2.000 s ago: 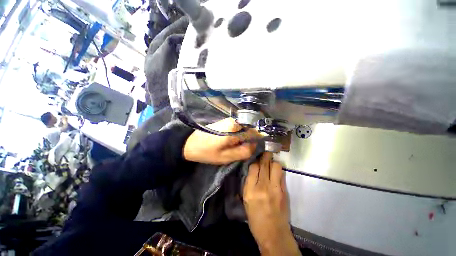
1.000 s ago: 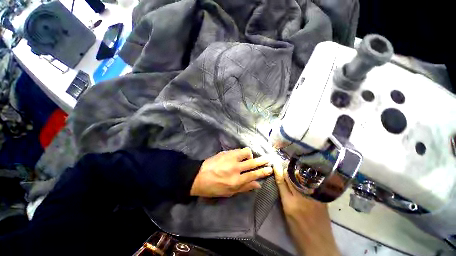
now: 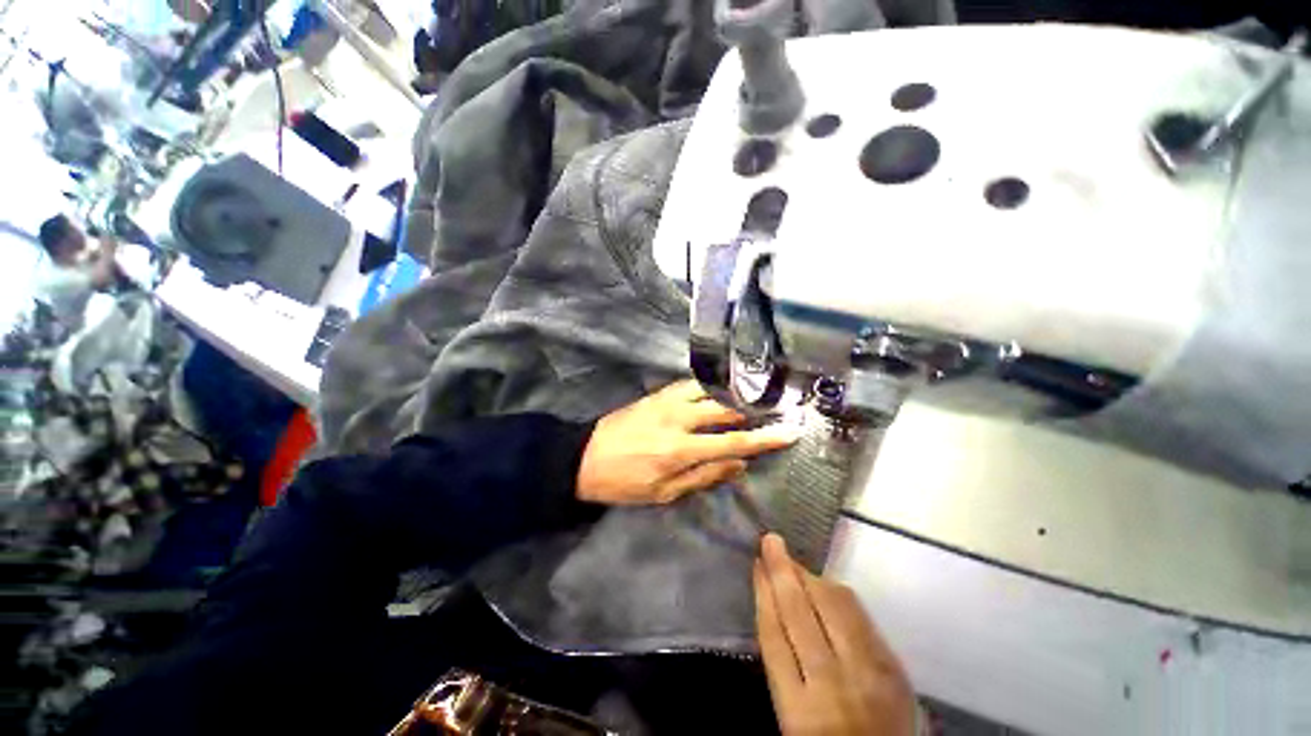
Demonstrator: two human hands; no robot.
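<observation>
The grey quilted garment [image 3: 546, 324] lies heaped left of and under the white sewing machine head [image 3: 978, 245]. A ribbed grey strip [image 3: 808, 496] runs along the garment edge just below the presser foot area [image 3: 830, 403], partly hidden by metal parts. My left hand [image 3: 669, 450] lies palm down on the cloth, with fingers stretched to the foot. My right hand [image 3: 834, 647] is nearer me, with its fingertips at the lower part of the ribbed strip; its thumb is hidden, so I cannot tell whether it pinches the cloth.
A smartphone [image 3: 383, 230] lies by a blue card [image 3: 388, 281] on the white table at left. Beyond them is a grey machine part with a round coil [image 3: 259, 223]. A red stool [image 3: 288, 457] stands below the table edge. A person [image 3: 72, 259] is at far left.
My right hand has drawn back from the foot towards me, leaving more of the ribbed strip showing. My left hand stays by the foot. The view has shifted, after first swinging from the machine to the garment.
</observation>
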